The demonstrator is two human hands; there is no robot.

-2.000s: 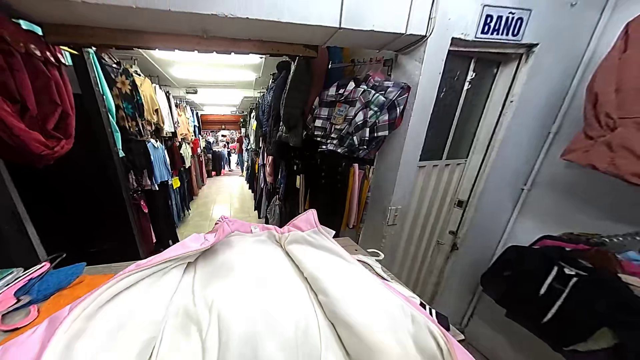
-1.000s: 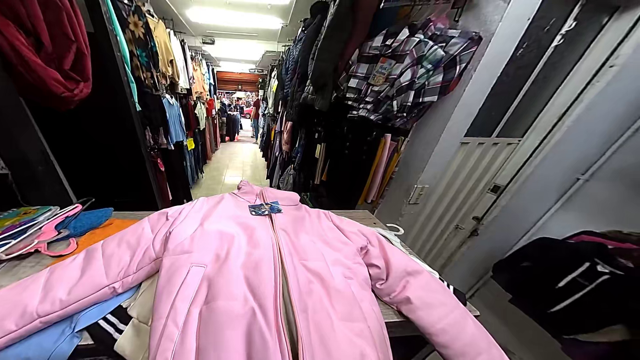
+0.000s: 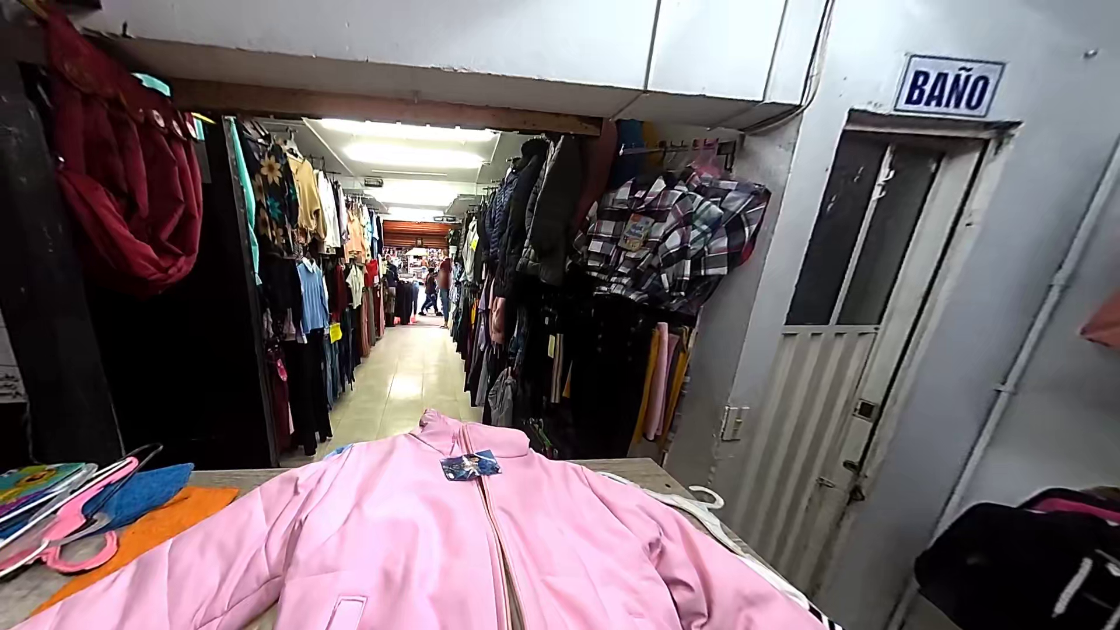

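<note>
A pink zip-front jacket (image 3: 420, 534) lies spread on a wooden table (image 3: 647, 472), front side up, collar at the far edge and sleeves out to both sides. Its zipper is partly parted lower down, and a small blue printed tag (image 3: 471, 465) hangs below the collar. Neither my left hand nor my right hand shows in the view, so what they hold or touch is hidden. Under the jacket's right side, a white hanger (image 3: 707, 499) and a white strip of cloth stick out.
Pink and white hangers (image 3: 83, 516) lie at the table's left beside blue cloth (image 3: 144, 494) and orange cloth (image 3: 166, 529). Beyond the table, an aisle (image 3: 407, 367) runs between clothing racks. A metal door (image 3: 840, 376) stands at the right, near a black garment pile (image 3: 1015, 560).
Two seconds ago the jacket's whitish inner side faced me; a second ago and now its pink outer front shows, flat on the table. The view has tilted up since a second ago.
</note>
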